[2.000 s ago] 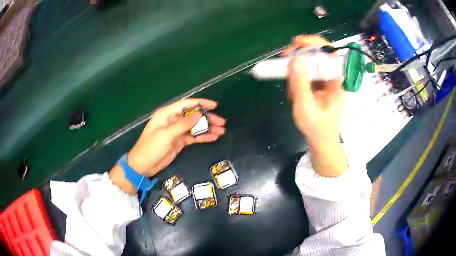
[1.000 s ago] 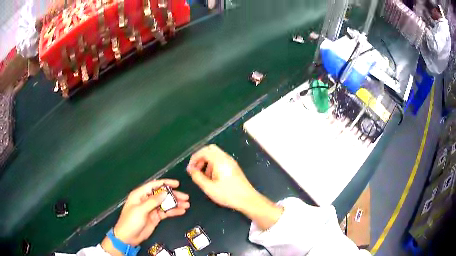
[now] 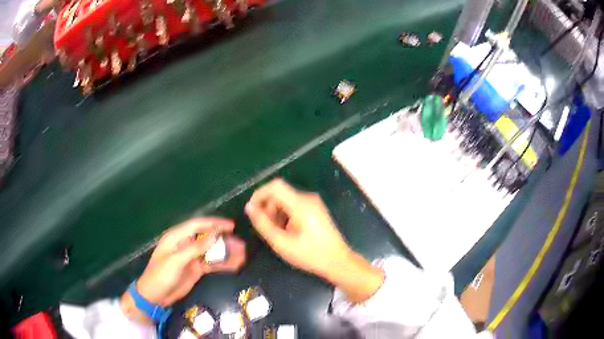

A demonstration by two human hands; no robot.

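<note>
My left hand (image 3: 189, 261), with a blue band at the wrist, holds a smartwatch housing (image 3: 215, 251) between thumb and fingers, white block showing. My right hand (image 3: 298, 232) is just right of it, not touching, with thumb and fingers curled together; blur hides whether anything small is pinched there. Several open housings with white and gold insides lie below on the dark green surface, one of them (image 3: 255, 304) nearest my hands. The green syringe cap (image 3: 434, 118) shows at the white mat's far edge; its barrel is hard to make out.
The white mat (image 3: 417, 192) lies right of my hands. Behind it stand a box with cables and a blue item (image 3: 487, 93). Small parts (image 3: 344, 91) lie on the green belt. A red rack with metal clips (image 3: 132, 36) stands at upper left. A red tray corner (image 3: 34, 327) shows lower left.
My right hand has let go of the syringe, whose green cap is now by the mat, and has moved beside my left hand. The left hand still holds the housing. The camera view has shifted.
</note>
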